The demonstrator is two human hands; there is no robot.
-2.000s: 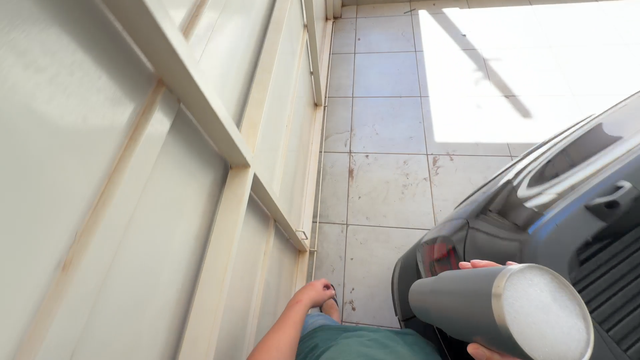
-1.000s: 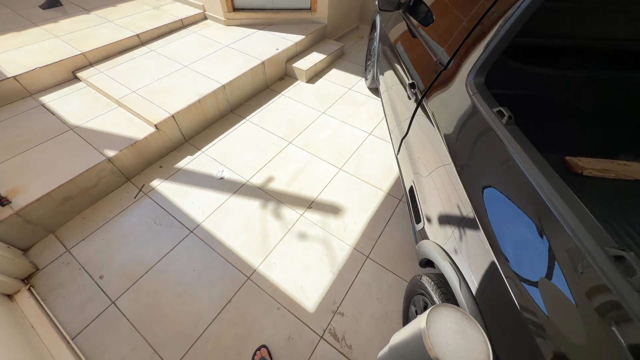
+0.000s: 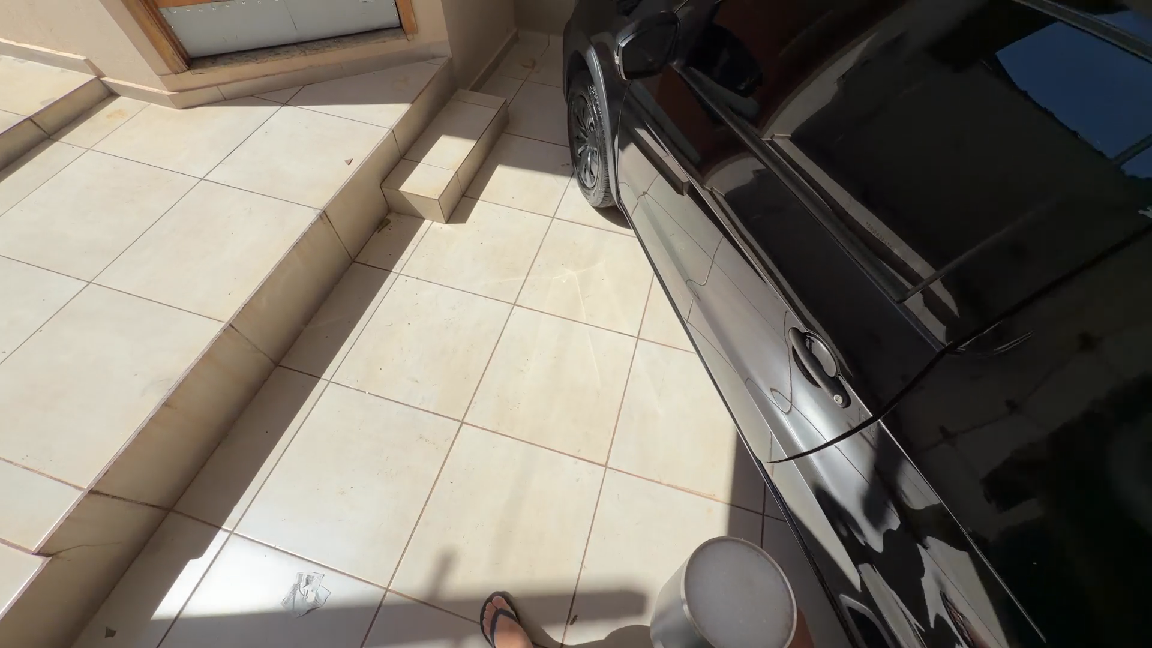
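A grey cylindrical container (image 3: 731,596) with a metal rim stands out at the bottom edge, right of centre, its round whitish top facing me. A small strip of my right hand (image 3: 801,630) shows against its right side; the container hides the fingers. My left hand is outside the view. Close by on the right is the side of a black car (image 3: 711,252), with a door handle (image 3: 817,364) a little above and to the right of the container.
A foot in a dark flip-flop (image 3: 500,619) is on the tiled floor (image 3: 405,459). A flattened scrap (image 3: 306,592) lies to its left. A raised tiled ledge (image 3: 198,396) runs along the left, with a small step (image 3: 447,153) farther on. The car's wheel (image 3: 589,135) stands beyond.
The view has swung from the light metal panels and the car's rear to the car's side doors. The container remains low in view; my left hand, visible two seconds ago, is out of sight.
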